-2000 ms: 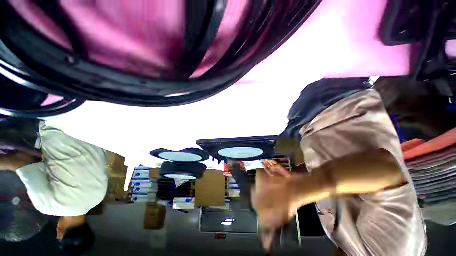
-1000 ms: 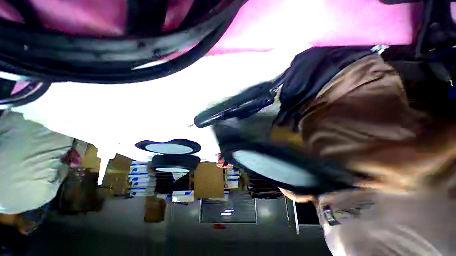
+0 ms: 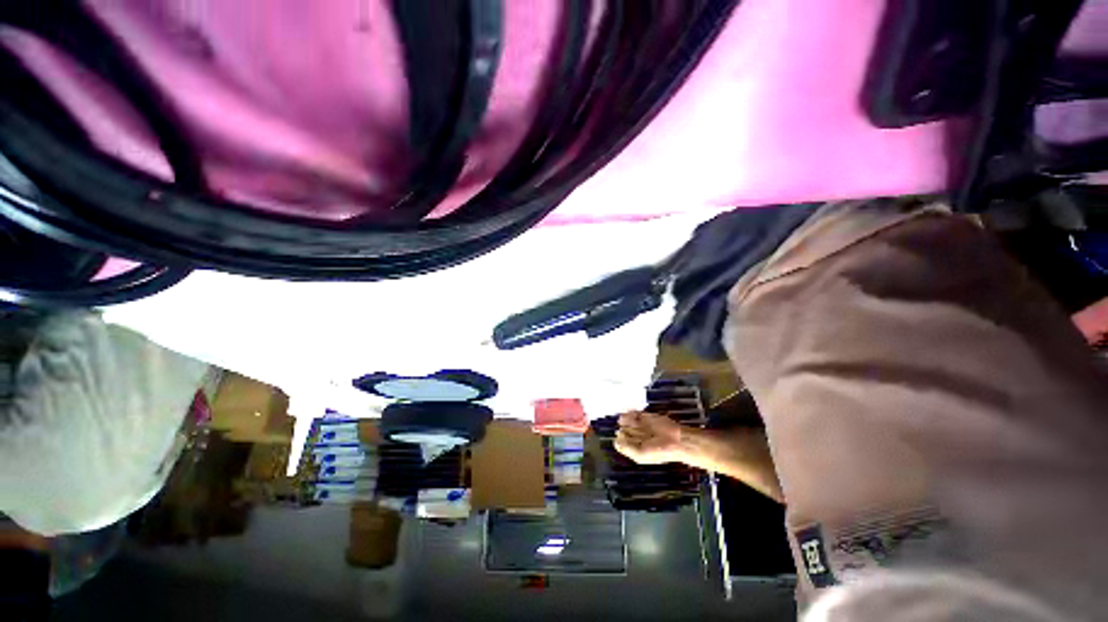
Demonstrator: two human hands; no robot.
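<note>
The picture is upside down. Neither my left hand nor my right hand is in view. Nearest to me, black curved loops (image 3: 365,243) lie bundled over a pink surface (image 3: 802,134) across the upper left. A black bracket-like frame (image 3: 936,73) is at the upper right. Beyond, on white sheeting (image 3: 280,316), lies a long glossy black part (image 3: 571,318). Two round black-rimmed discs with pale faces, one (image 3: 425,388) and another (image 3: 435,422), are near the sheeting's far edge, beside a red item (image 3: 559,416).
A person in a brown shirt (image 3: 899,377) fills the right side; their fist (image 3: 650,437) is beyond the sheeting. Another person in a pale top (image 3: 91,413) is at the left. Cartons (image 3: 508,464) and stacked goods (image 3: 344,459) stand in the background.
The other person's arm, blurred earlier, is now clear with a closed fist. The framed panel with a pale oval centre has gone from view. The long black part, seen one second ago, remains on the sheeting.
</note>
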